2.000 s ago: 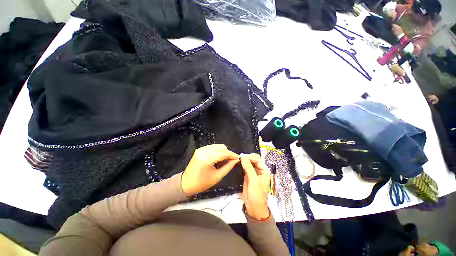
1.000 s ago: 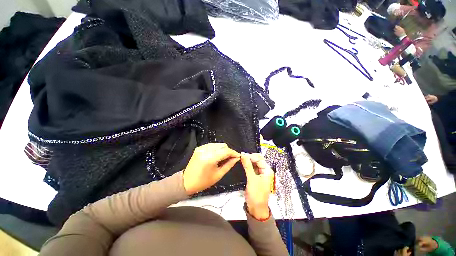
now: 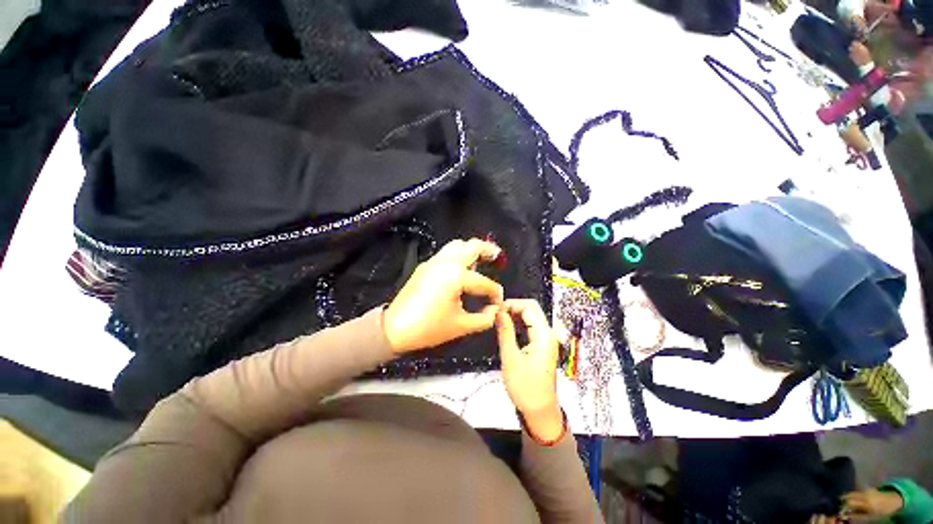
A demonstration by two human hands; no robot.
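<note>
My left hand [image 3: 442,300] and my right hand [image 3: 530,358] meet at the fingertips above the lower right part of a black textured jacket [image 3: 215,317]. Thumb and finger of each hand are pinched close together; anything between them is too small to make out. The other fingers of my left hand are raised and spread. A silvery braid trim [image 3: 297,242] runs along the jacket's folded edge, beside smooth black lining [image 3: 276,169]. A faint thread line shows on the white table near the jacket's bottom edge.
Right of my hands are a glittery silver bundle [image 3: 590,358], a black pouch with two green rings [image 3: 593,268], a black bag strap [image 3: 706,394] and folded denim [image 3: 808,271]. A curved dark trim length [image 3: 593,128] and hangers [image 3: 752,102] lie beyond. People's hands show at right.
The raised fingers of my left hand have lifted and spread away from the pinch. The view has shifted, so the jacket and table items sit higher and further right.
</note>
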